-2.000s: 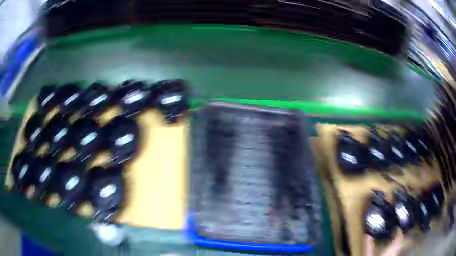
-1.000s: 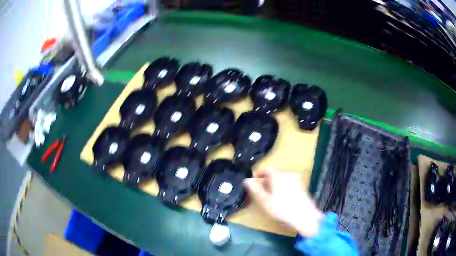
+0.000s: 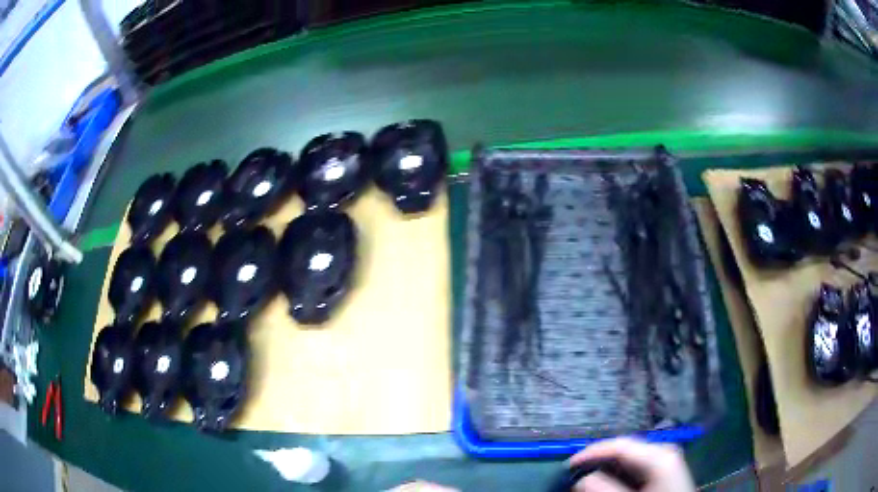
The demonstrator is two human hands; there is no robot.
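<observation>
Glossy black ear cup shells lie in rows on the left cardboard sheet. My right hand, cut off by the bottom edge, holds a black shell, which is mostly hidden. Only a sliver of my left hand shows at the bottom edge; its fingers are hidden. A tray with a blue rim and grey patterned lining holds bundles of thin black booms on its left and right sides. A white bottle lies at the bench's front edge, left of my left hand.
Boom-fitted ear cups stand in two rows on the right cardboard. Red-handled pliers lie at far left, near another black part. A green conveyor runs behind the bench. A pale metal post stands at left.
The view has turned from the left side back towards the tray. The rightmost shell of the front row is gone from the left cardboard, and a black shell is now in my right hand.
</observation>
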